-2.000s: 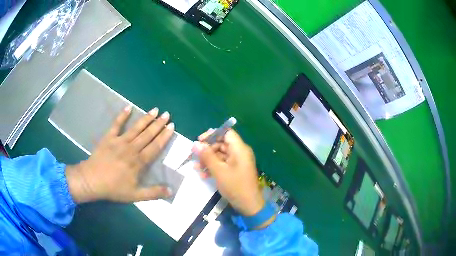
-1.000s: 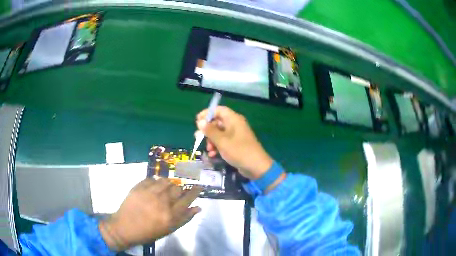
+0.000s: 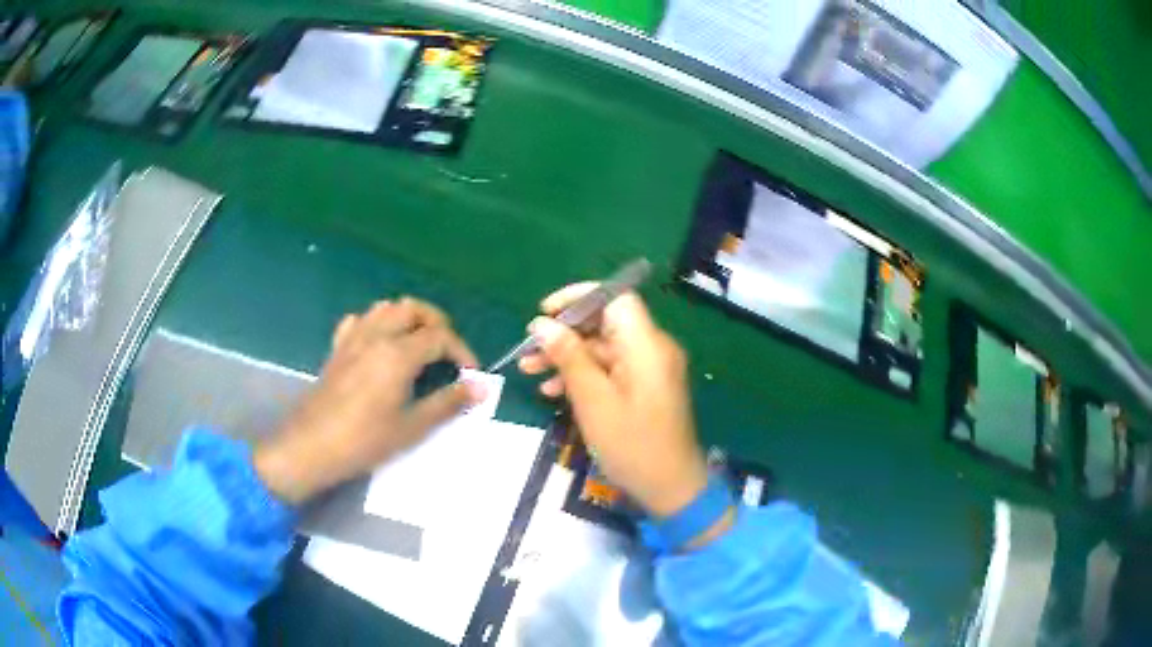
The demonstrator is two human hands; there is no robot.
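My right hand holds the tweezers like a pen, tips pointing left and down. The tips are at a small white square, which my left hand pinches between thumb and finger. The grey adhesive sheet with a white liner lies under and beside my left hand; a grey strip remains on the liner. A tablet unit lies in front of me, its board end partly hidden by my right hand.
Several tablet units lie along the back, one at the right and one at the upper left. Stacked sheet strips and a clear plastic bag are at the left. More strips are at the lower right. A blue sleeve shows at the left edge.
My left hand has moved off the unit's board to the white square. My right hand has moved the tweezer tips from the board to that square. The camera view has turned.
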